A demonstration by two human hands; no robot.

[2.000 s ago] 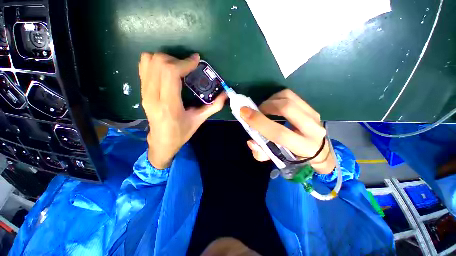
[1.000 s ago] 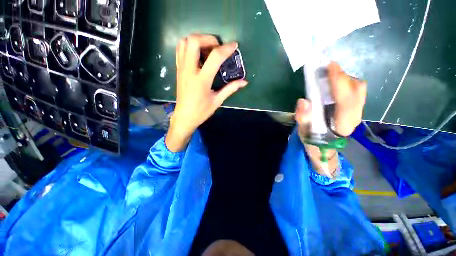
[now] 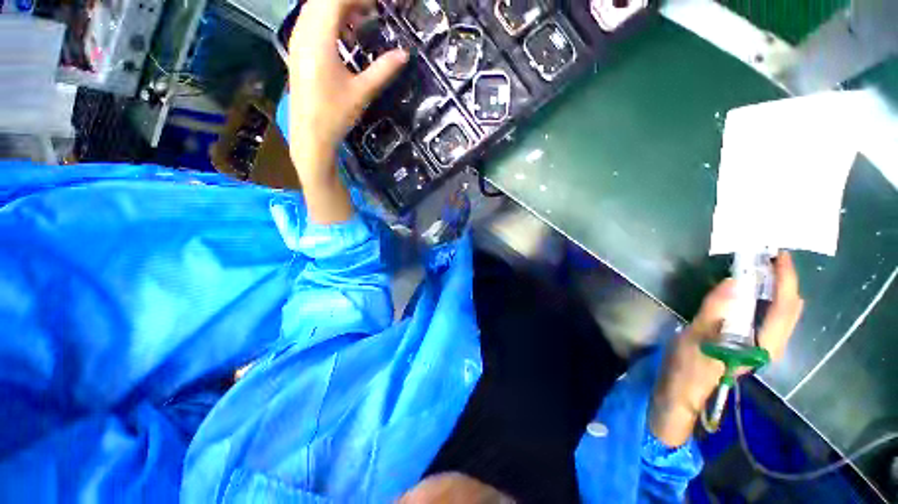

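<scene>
My left hand (image 3: 330,94) is over the left part of the black parts tray (image 3: 473,148), thumb and fingers apart. A dark case lies between them; whether I grip it or it sits in a pocket, I cannot tell. Several small black square cases, such as one with a light rim (image 3: 491,95), sit in the tray pockets. My right hand (image 3: 783,320) holds the white glue syringe (image 3: 740,305) with its green rear adapter (image 3: 734,354). The syringe's front is at the lower edge of the white paper sheet (image 3: 783,177); its tip cannot be made out.
The dark green bench top (image 3: 610,148) has a front edge running diagonally down to the right. A thin pale hose (image 3: 788,474) runs from the adapter past the bench edge at lower right. Equipment and a brown carton (image 3: 266,153) are at upper left.
The view has turned towards the tray. My left hand has moved from over the bench to over the tray with its case. My right hand still holds the syringe by the paper.
</scene>
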